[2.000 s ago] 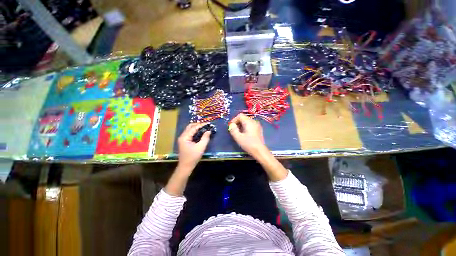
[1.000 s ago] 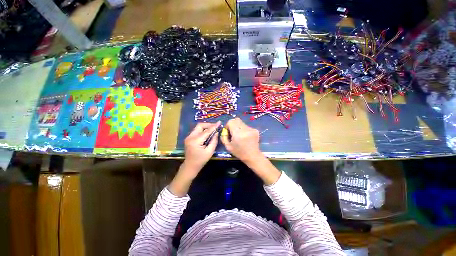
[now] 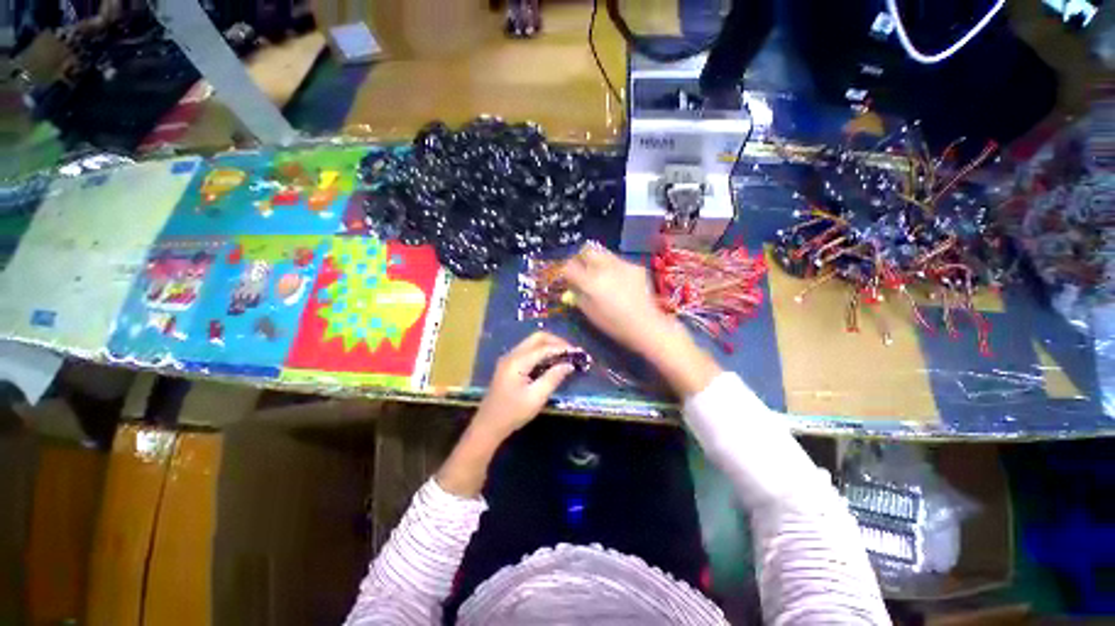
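Note:
My left hand (image 3: 526, 382) holds a small black round housing (image 3: 563, 362) between thumb and fingers, low over the bench near its front edge. A thin wire seems to stick out to its right. My right hand (image 3: 602, 294) reaches over the orange-and-white wire leads (image 3: 538, 286) and covers part of them. A yellow spot shows at its fingertips; whether the fingers grip a lead cannot be told. The red wire leads (image 3: 709, 289) lie right of my right hand. The large heap of black housings (image 3: 483, 190) lies behind the orange-and-white leads.
A silver-grey metal box (image 3: 685, 171) with a front fitting stands behind the red leads. Wired assemblies (image 3: 899, 232) lie in a spiky heap at right. A cartoon-printed board (image 3: 263, 287) covers the left. A plastic bag (image 3: 1070, 202) is far right. Open carton (image 3: 997, 514) below the bench.
My right hand has left my left hand and moved up to the orange-and-white leads. My left hand still holds a black housing. The view has shifted, so the bench things appear further right and lower.

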